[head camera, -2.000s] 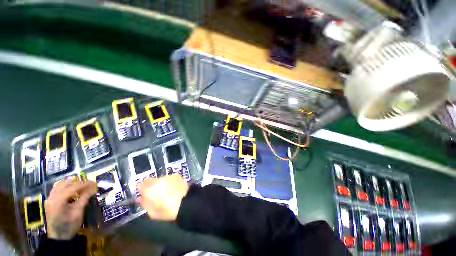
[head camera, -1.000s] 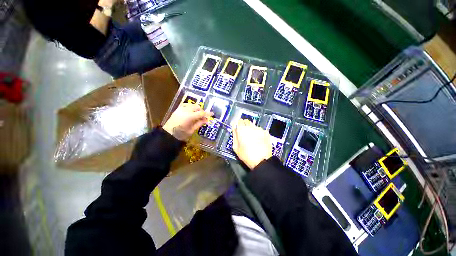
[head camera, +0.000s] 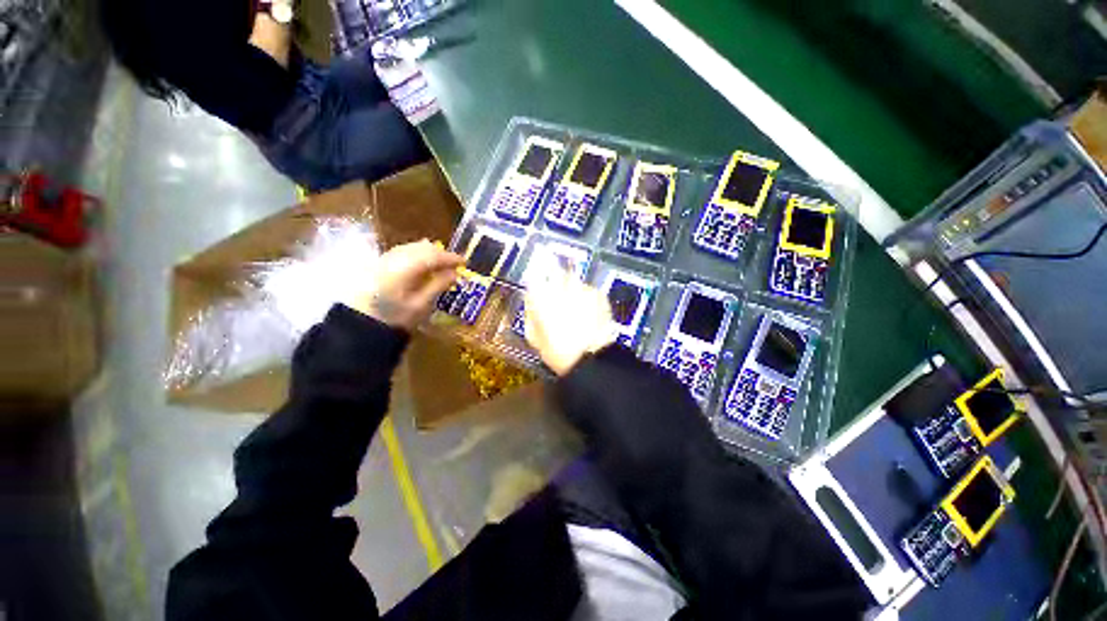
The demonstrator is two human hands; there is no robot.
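A clear blister tray point(head camera: 838, 318) holds keypad phones in two rows. Several upper-row phones have yellow frames, such as this keypad phone point(head camera: 734, 206); the phones showing in the lower row have none. My left hand point(head camera: 410, 281) is at the tray's left end, fingers pinched beside the lower-left phone point(head camera: 487, 256), with a bit of yellow film at the fingertips. My right hand point(head camera: 568, 320) is over the lower row, partly covering a phone with a bright, reflecting screen point(head camera: 561, 257). Thin tweezers seem to reach from its fingers towards my left hand; they are blurred.
An open cardboard box point(head camera: 219, 261) with clear plastic and yellow scraps stands below left. A seated person point(head camera: 346, 121) is at upper left. Two yellow-framed phones point(head camera: 978, 502) lie on blue plates point(head camera: 874, 485) at right, beside the tester point(head camera: 1032, 243) and its cables.
The view has swung left and down, bringing box and person in. Over the last second, yellow has gone from the lower-left phone's screen and my left hand has moved to its left.
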